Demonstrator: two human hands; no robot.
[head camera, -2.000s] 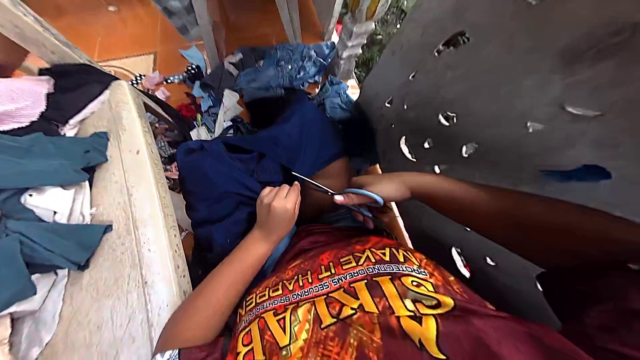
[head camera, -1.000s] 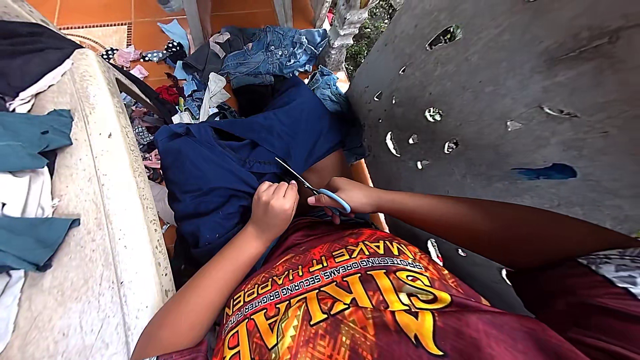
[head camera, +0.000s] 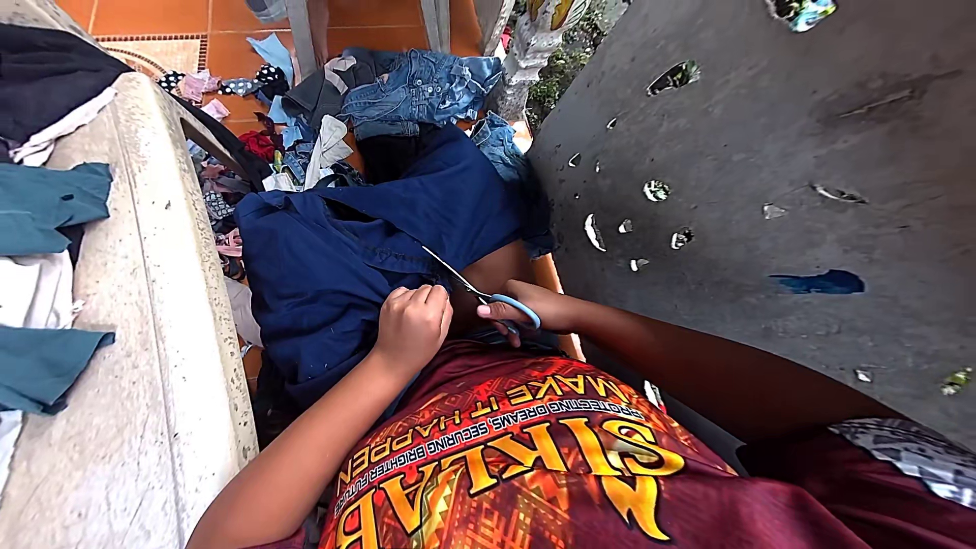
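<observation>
Navy blue cloth (head camera: 305, 259) lies bunched over my lap, with a dark stitched or frayed line near its middle. My left hand (head camera: 414, 320) is closed in a fist at the cloth's near edge; what its fingers pinch is mostly hidden. Just to its right, my right hand (head camera: 526, 309) holds scissors (head camera: 517, 305) with light blue handles. Their blades point up and left, the tips over the navy cloth near the dark line. The blades look closed or nearly so.
A worn pale bench or ledge (head camera: 164, 305) on the left holds teal cloth pieces (head camera: 46, 206) and white cloth (head camera: 38, 290). Denim garments (head camera: 427, 88) and fabric scraps lie on the orange tiled floor (head camera: 374, 38). A grey panel with holes (head camera: 732, 229) stands close on the right.
The view has shifted somewhat. Both hands stay near each other at the navy cloth, and the scissors remain in my right hand.
</observation>
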